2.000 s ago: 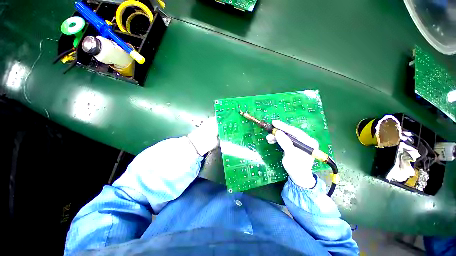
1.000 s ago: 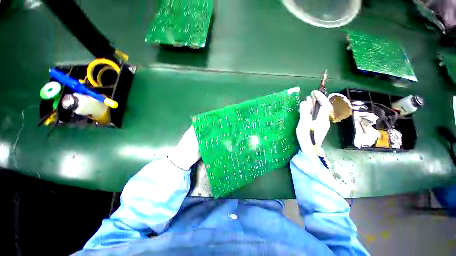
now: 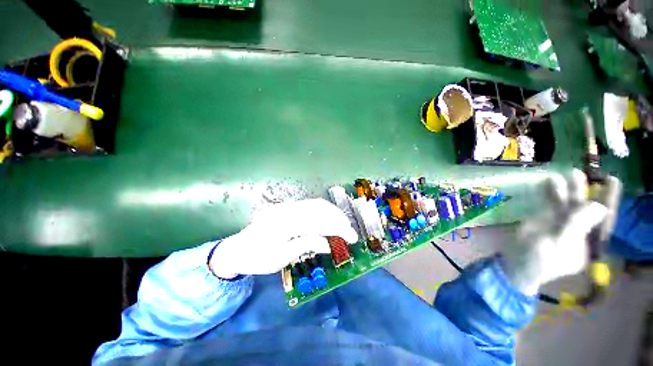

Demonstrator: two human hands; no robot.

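The green circuit board is tilted over the bench's front edge and my lap, its component side showing orange, blue and grey parts. My gloved left hand holds it at its left part, fingers over the components beside a red-copper wound coil. My gloved right hand is blurred, off the bench to the right of the board and not touching it. It holds the soldering iron upright, barrel pointing away from me. The exact finger grip is blurred.
A left tray holds a blue desoldering pump, yellow wire roll and bottle. A yellow-black pot stands beside the right tray with crumpled wipes. Other boards lie at the back. Another person's gloved hand shows far right.
The board has turned from solder side to component side up. My right hand has moved right and outward with the iron, away from the board. The view has shifted.
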